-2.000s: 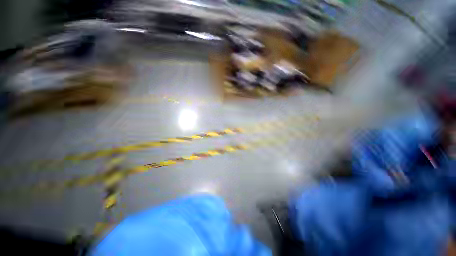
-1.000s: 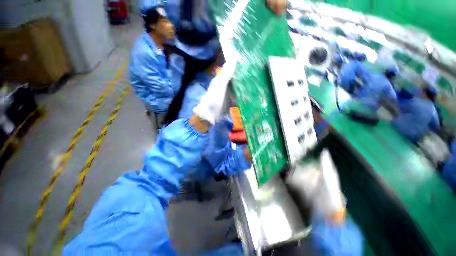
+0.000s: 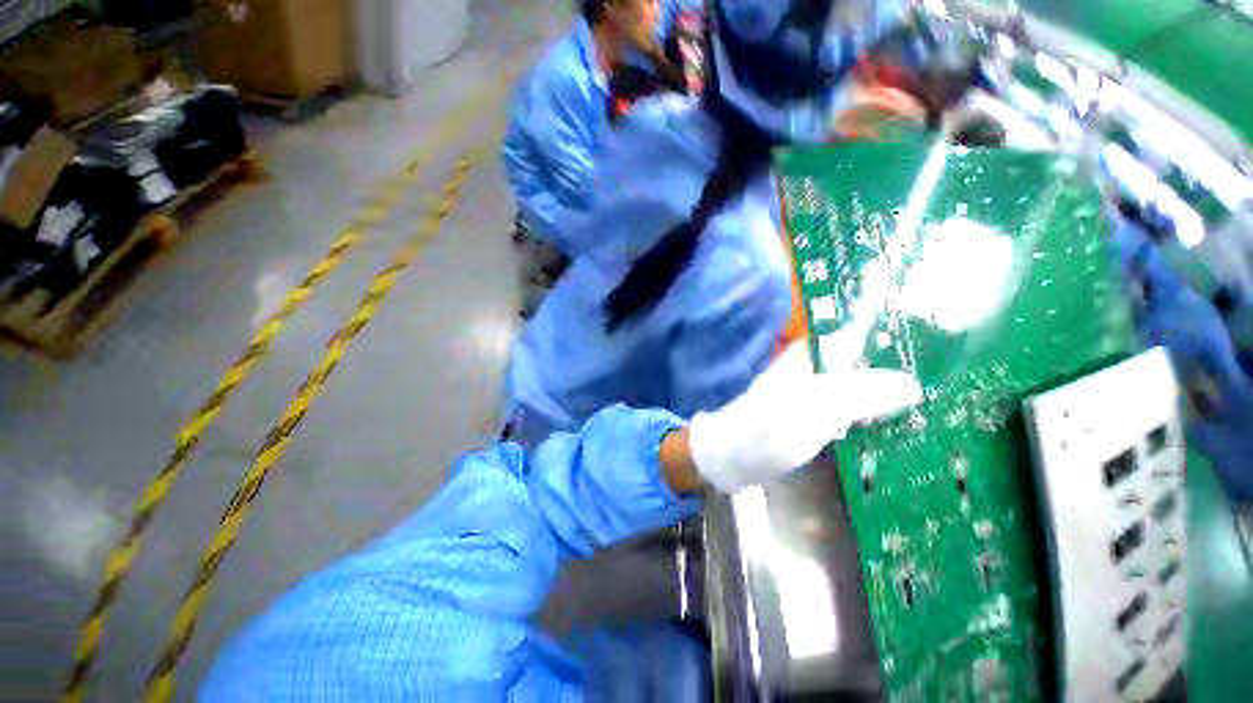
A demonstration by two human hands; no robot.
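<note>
A large green circuit board (image 3: 948,481) fills the right half of the view, tilted, with bright glare on its far part. A silver-white slotted plate (image 3: 1120,508) with two rows of rectangular openings lies over its near right part. My left hand (image 3: 797,419), in a white glove, is at the board's left edge. Its fingers lie on the board's top face; the thumb is hidden. My right hand is not in view.
A metal conveyor (image 3: 797,591) runs under the board's left side. A person in a blue smock (image 3: 660,261) is close beyond my left arm, another behind. Yellow-black tape (image 3: 275,419) and a loaded pallet (image 3: 124,206) are at the left.
From the blurred floor, the view has turned to the bench. Since one second ago, the board and plate appear larger and further right, and my right hand has left the picture.
</note>
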